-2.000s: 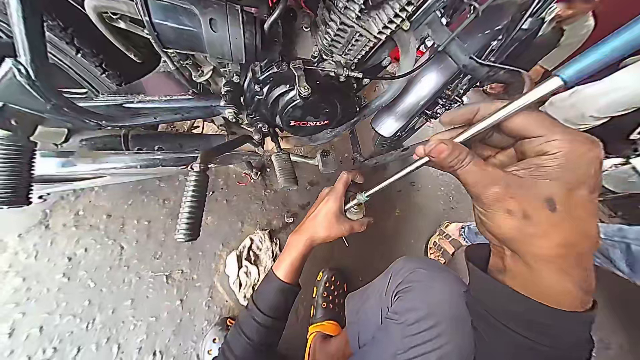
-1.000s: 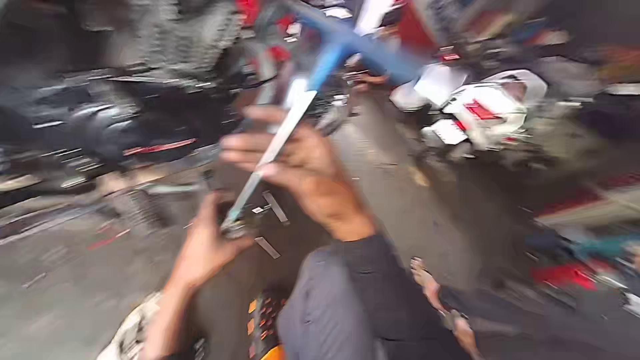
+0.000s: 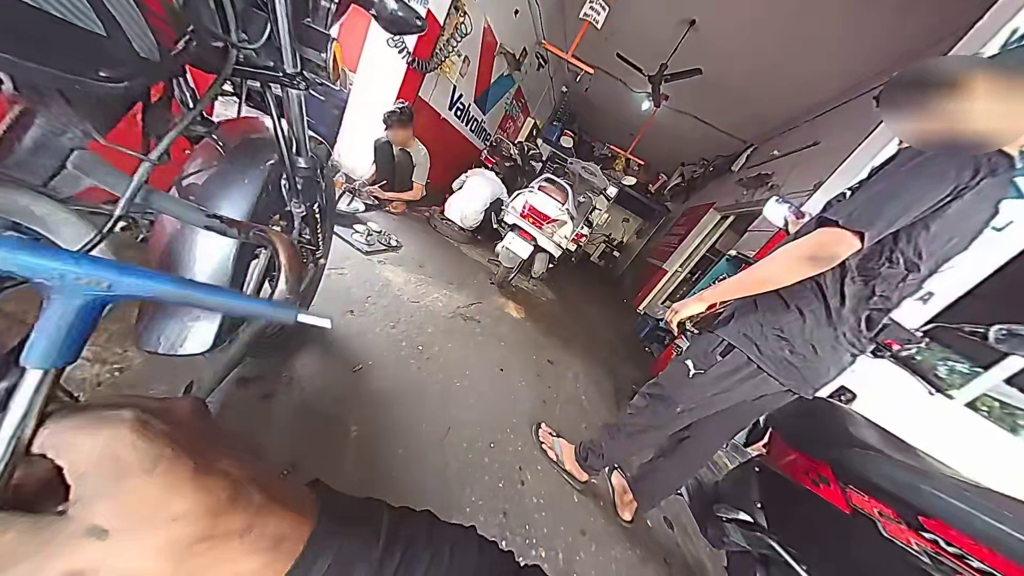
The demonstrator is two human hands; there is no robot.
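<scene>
At the lower left is my right hand (image 3: 160,488), its fingers around the metal shaft of a T-handle wrench (image 3: 72,300) with a blue grip. The crossbar of the handle points right, ending in a short bare metal tip. Beyond the wrench, close by, stand the front wheel and metallic mudguard (image 3: 196,248) of a motorcycle. The far end of the shaft runs out of view at the left edge. My left hand is outside the frame.
A person in dark clothes (image 3: 824,264) stands at the right beside a black and red motorcycle (image 3: 864,496). Farther back, a person crouches (image 3: 404,168) by the wall, another (image 3: 476,200) bends near a white scooter (image 3: 528,228). Sandals (image 3: 372,238) lie on the floor, and a fan hangs above.
The view has swung far up and to the right, into the workshop. My left hand, seen earlier at the wrench's lower end, is out of frame. My right hand still holds the wrench.
</scene>
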